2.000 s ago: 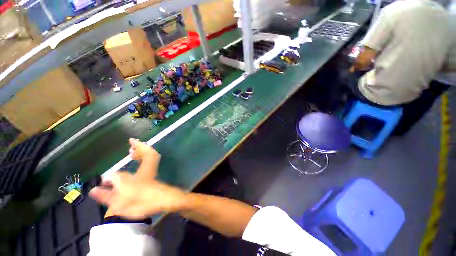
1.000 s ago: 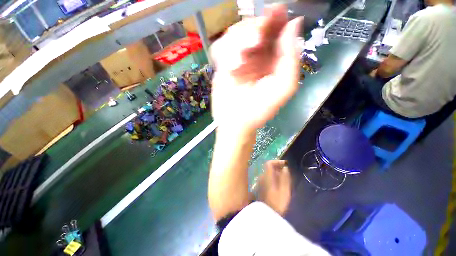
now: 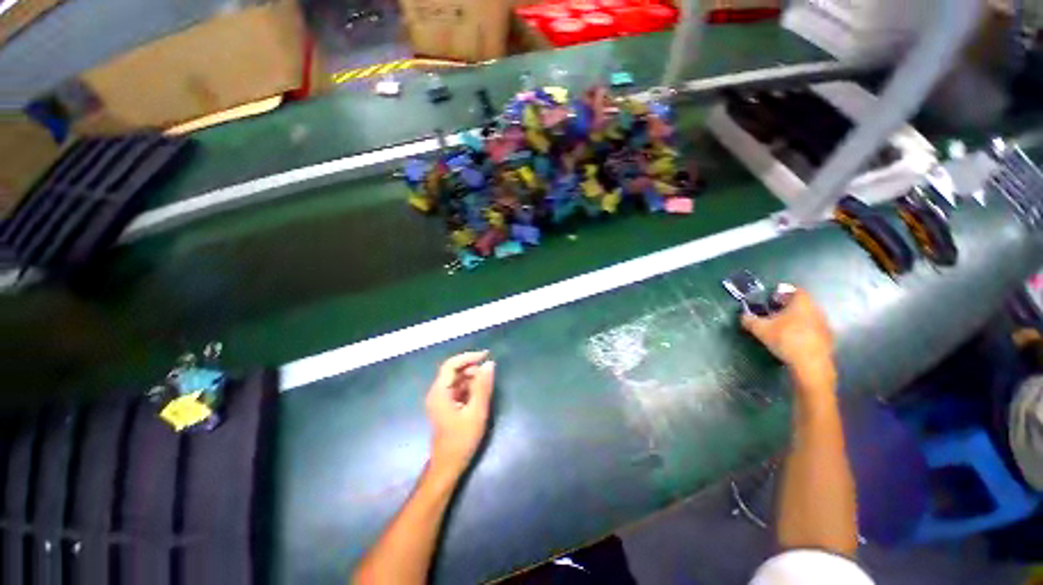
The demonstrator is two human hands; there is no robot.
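Observation:
My right hand reaches to small square watch-like units on the bench right of the scratched patch. Its fingers are at one dark unit; whether they grip it I cannot tell. My left hand is over the green bench near the pale rail, fingers curled, with a tiny pale spot at the fingertips; whether it holds something I cannot tell. A clipped unit with yellow and teal clips sits on the black foam tray at the lower left.
A multicoloured binder clip pile lies beyond the pale rail. Another black tray is at the far left. Dark banded bundles and a metal post are at the right. A blue stool stands below the bench edge.
The view has turned towards the bench. My hands, earlier raised and crossed in front of the camera, are now apart and low over the bench, the right one at the small units.

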